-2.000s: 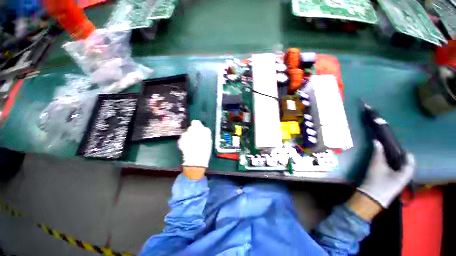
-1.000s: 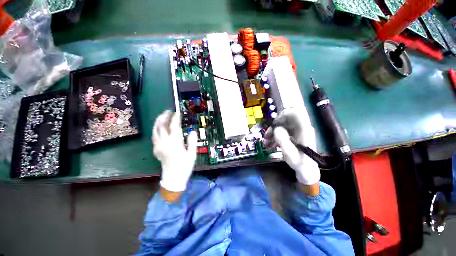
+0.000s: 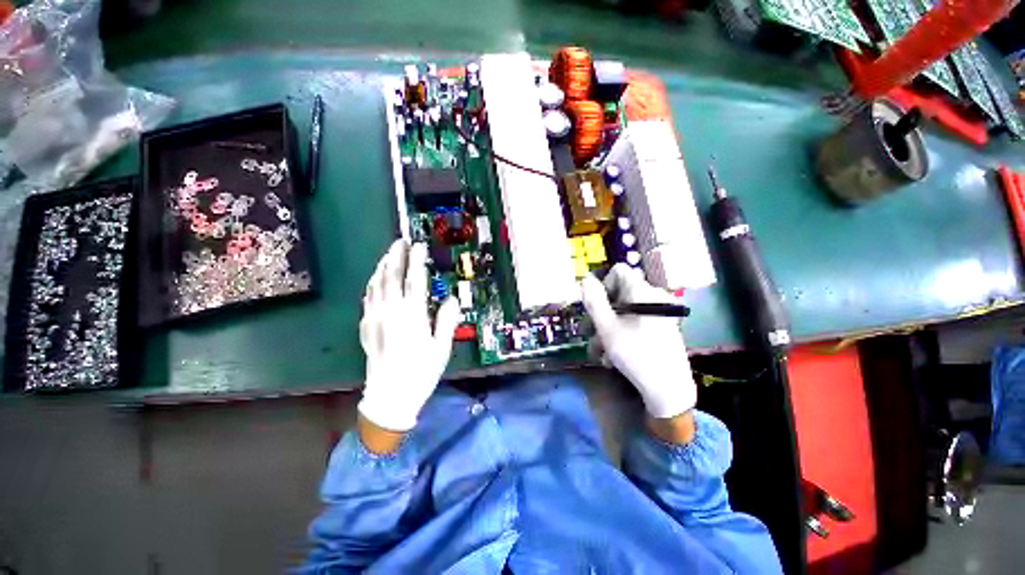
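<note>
A power supply board (image 3: pixel 450 264) lies on a red-orange pad in front of me, with long whitish heat sinks, orange wound inductors (image 3: pixel 586 129), a brown-yellow transformer and yellow blocks. My white-gloved left hand (image 3: pixel 402 337) rests at the board's left near corner, fingers apart, seemingly empty. My white-gloved right hand (image 3: pixel 643 354) holds a thin dark pen-like tool (image 3: pixel 654 309) over the board's near right part; its left end is hidden at the fingers. The electric screwdriver (image 3: pixel 746 270) lies on the mat to the right, bit pointing away.
Two black parts trays stand at left, one with silver screws (image 3: pixel 73 292), one with pale and pinkish pieces (image 3: pixel 236 253). A thin dark stick (image 3: pixel 316 146) lies beside them. Plastic bags are at far left. A metal can (image 3: pixel 865 157) and more boards (image 3: pixel 826 17) are at right and far right.
Since two seconds ago, my right hand has let go of the screwdriver, which now lies on the mat, and holds the dark pen-like tool. My left hand has moved onto the board's left edge.
</note>
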